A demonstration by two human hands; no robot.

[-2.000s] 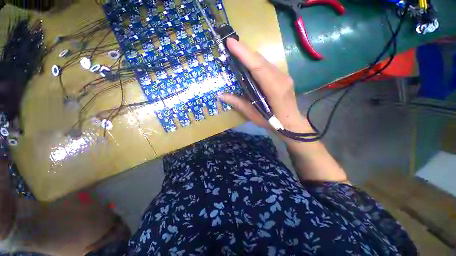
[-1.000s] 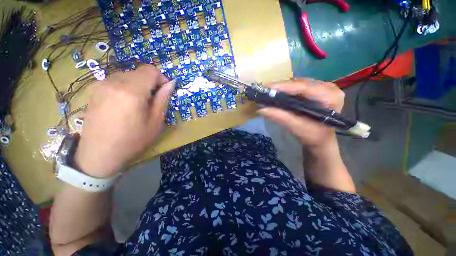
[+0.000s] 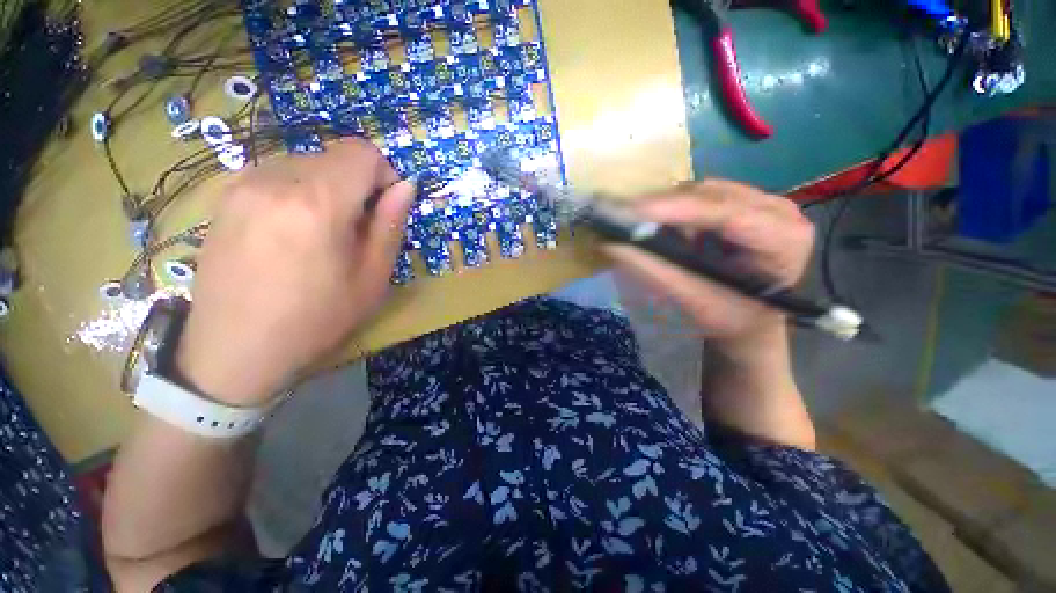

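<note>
The blue PCB panel lies flat on the shiny tan board. My left hand, with a white-strapped watch, rests over the panel's lower left part. Its thumb and index finger are pinched together at the panel; dark wire leads run from the left to beneath the hand, and the pinched ends are too small to make out. My right hand holds the black soldering iron; its blurred metal shaft points left over the panel, right of my left fingertips.
White ring-like discs lie among the leads at left. A dark lead bundle is at the far left. Red-handled pliers lie on the green mat. A black cord, red stool and blue bin are at right.
My left hand has come in from out of view and pinches at the panel. My right hand has turned, bringing the iron from pointing up to pointing left across the panel.
</note>
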